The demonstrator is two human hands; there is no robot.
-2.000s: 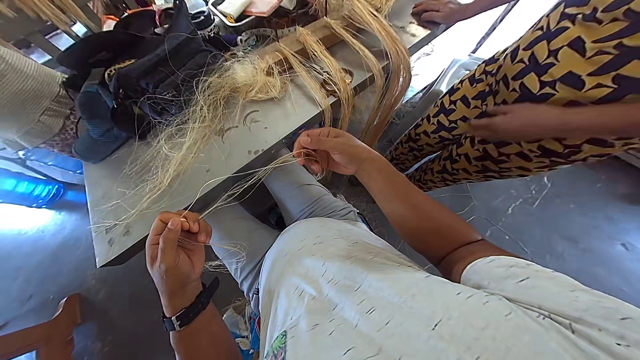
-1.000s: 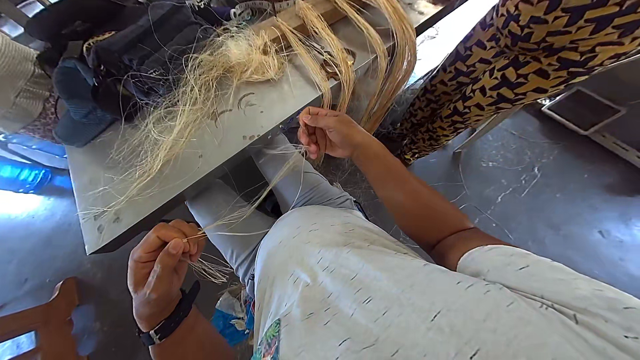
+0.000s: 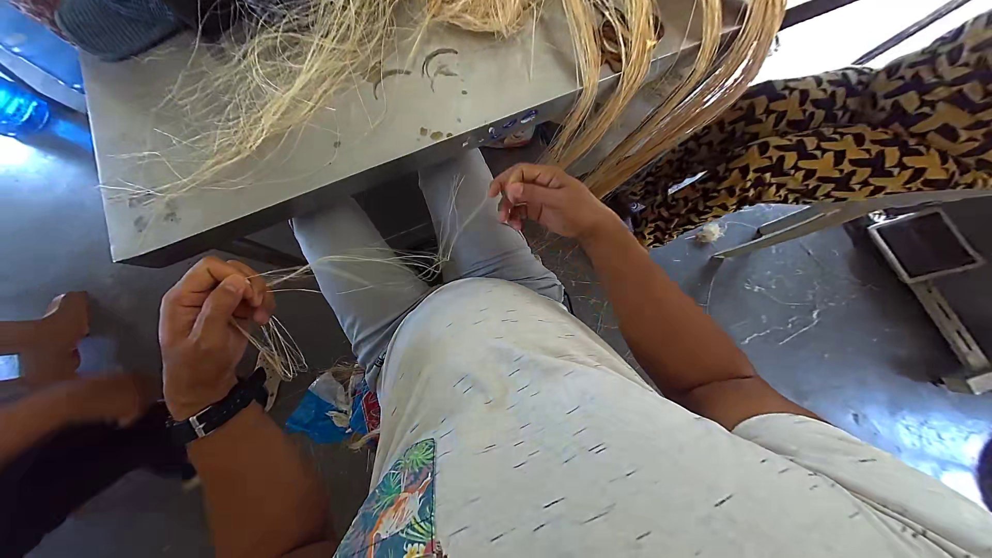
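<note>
My left hand [image 3: 213,329], with a dark watch on its wrist, pinches a thin bundle of pale plant fibres [image 3: 279,349]; loose ends hang below the fingers and other strands run right across my lap. My right hand [image 3: 546,201] is raised near the table's edge with its fingers bent. Fine strands rise toward it, but whether its fingertips hold any cannot be told. A tangled heap of pale fibres [image 3: 302,70] lies on the grey table [image 3: 372,132]. Longer golden hanks of fibre [image 3: 690,101] hang over the table's front edge, behind my right hand.
Another person's hand [image 3: 101,399] and dark clothing are at the lower left. Someone in patterned clothing [image 3: 837,139] is at the right. A blue and white bag [image 3: 318,411] lies on the floor below my left hand. A framed dark panel [image 3: 926,244] stands at the far right.
The strands between my hands were stretched fairly straight; now they sag over my lap. Another person's hand has come into view at the left. The view has shifted.
</note>
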